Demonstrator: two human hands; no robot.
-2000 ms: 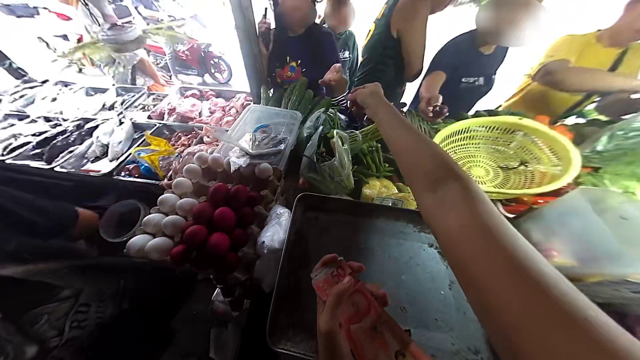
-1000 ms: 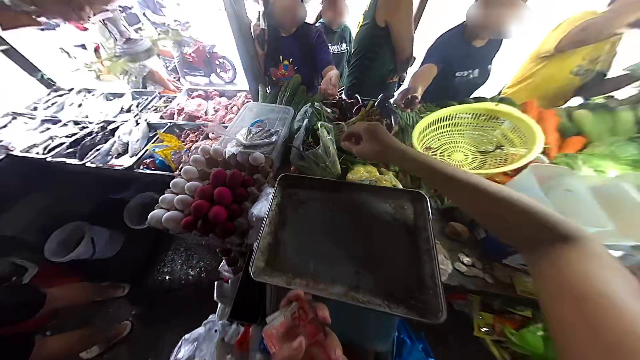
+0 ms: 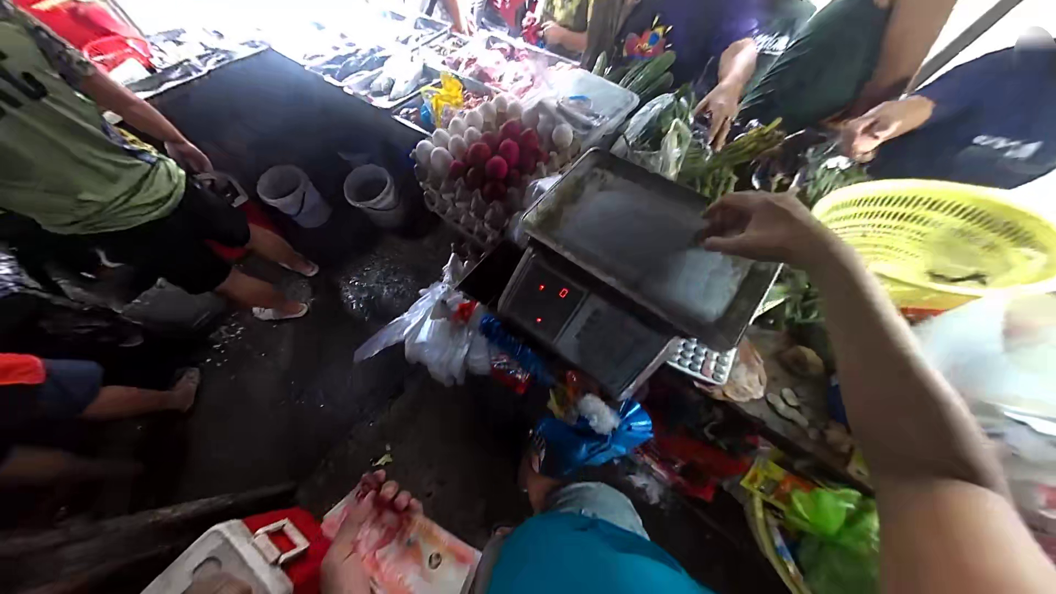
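My right hand (image 3: 763, 227) reaches in from the right, over the right part of the metal tray (image 3: 635, 231) of a digital weighing scale (image 3: 577, 322); its fingers are bent, and whether they touch the tray or pinch anything I cannot tell. Low in the view, my left hand (image 3: 371, 520) is closed on reddish paper banknotes (image 3: 433, 557), beside a red and white cooler box (image 3: 239, 557). White and dark pink eggs (image 3: 495, 157) stand in cardboard trays just beyond the scale. Green vegetables (image 3: 730, 157) lie behind the scale's tray.
A yellow plastic basket (image 3: 940, 223) is at the right. Fish (image 3: 396, 70) lie on the far stall. Two pails (image 3: 371, 194) stand on the floor, near a person in a green shirt (image 3: 74, 140). Plastic bags (image 3: 445, 334) hang below the scale. Other people's hands (image 3: 720, 107) reach over the vegetables.
My view has swung strongly left and down. My right hand has come from the vegetables to over the scale's tray. The left hand still holds the banknotes.
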